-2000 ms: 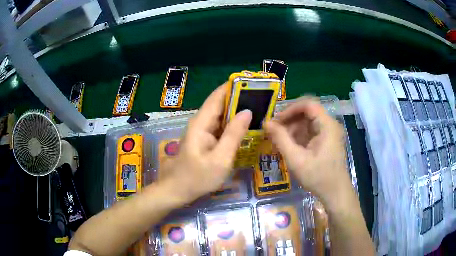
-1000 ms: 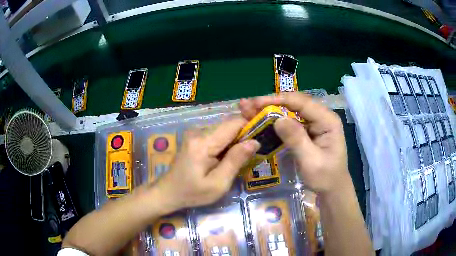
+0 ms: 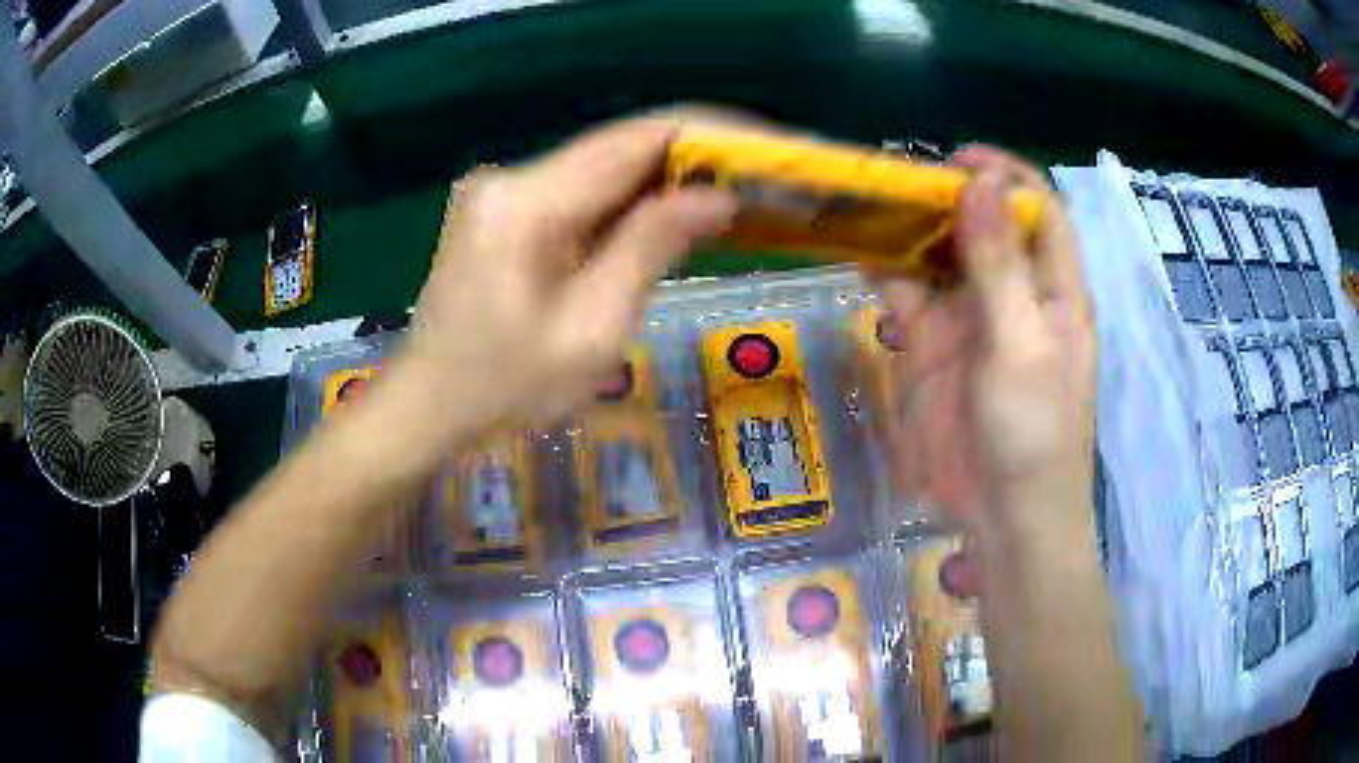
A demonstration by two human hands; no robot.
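A thick yellow covered phone (image 3: 835, 194) is held up lengthwise, on its side, above the far edge of the blister tray. My left hand (image 3: 552, 268) grips its left end between thumb and fingers. My right hand (image 3: 999, 328) grips its right end, blurred. The screen side is not visible. Below lies the clear blister tray (image 3: 693, 447) with two rows of pockets. A phone (image 3: 768, 432) lies in a back-row pocket, red disc up. Other phones show under clear plastic, partly hidden by my forearms.
Phone bodies (image 3: 291, 258) lie on the green conveyor belt (image 3: 403, 149) beyond the tray. White packing sheets (image 3: 1148, 432) with front covers stand at the right. A round fan (image 3: 94, 406) and a slanting metal post (image 3: 127, 209) are at the left.
The phone has been raised and turned from screen showing to its yellow side. Both hands have moved up and apart toward its ends. Phone bodies on the belt have shifted.
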